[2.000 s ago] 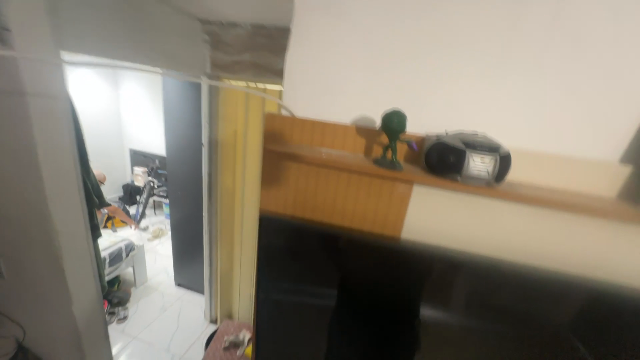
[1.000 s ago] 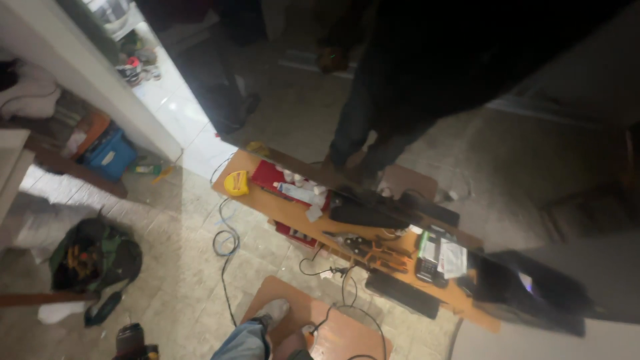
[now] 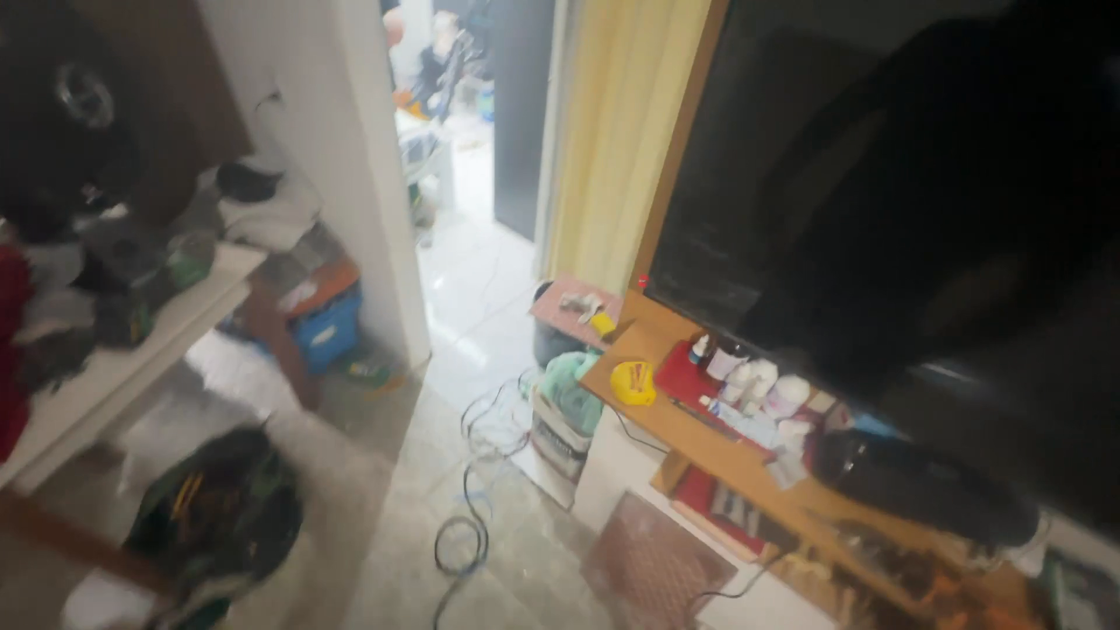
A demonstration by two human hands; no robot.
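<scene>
Neither my left hand nor my right hand shows in the head view. At the right, a wooden TV shelf (image 3: pixel 700 437) runs below a large dark television screen (image 3: pixel 840 201). On the shelf lie a yellow tape dispenser or similar yellow object (image 3: pixel 633 382), a red tray (image 3: pixel 678 372) with several white bottles (image 3: pixel 786 395), and a long black object (image 3: pixel 919 486). More items at the shelf's lower right are blurred.
A black cable (image 3: pixel 459 542) lies looped on the floor before the doorway. A bag of green material (image 3: pixel 573 394) stands beside the shelf. At left are a cluttered white table (image 3: pixel 131 350), a blue crate (image 3: pixel 328 332) and a dark open bag (image 3: pixel 219 516).
The view has swung widely, from the wall and doorway down to the floor and shelf, then partly back up to the doorway. My feet, seen a second ago, are out of view.
</scene>
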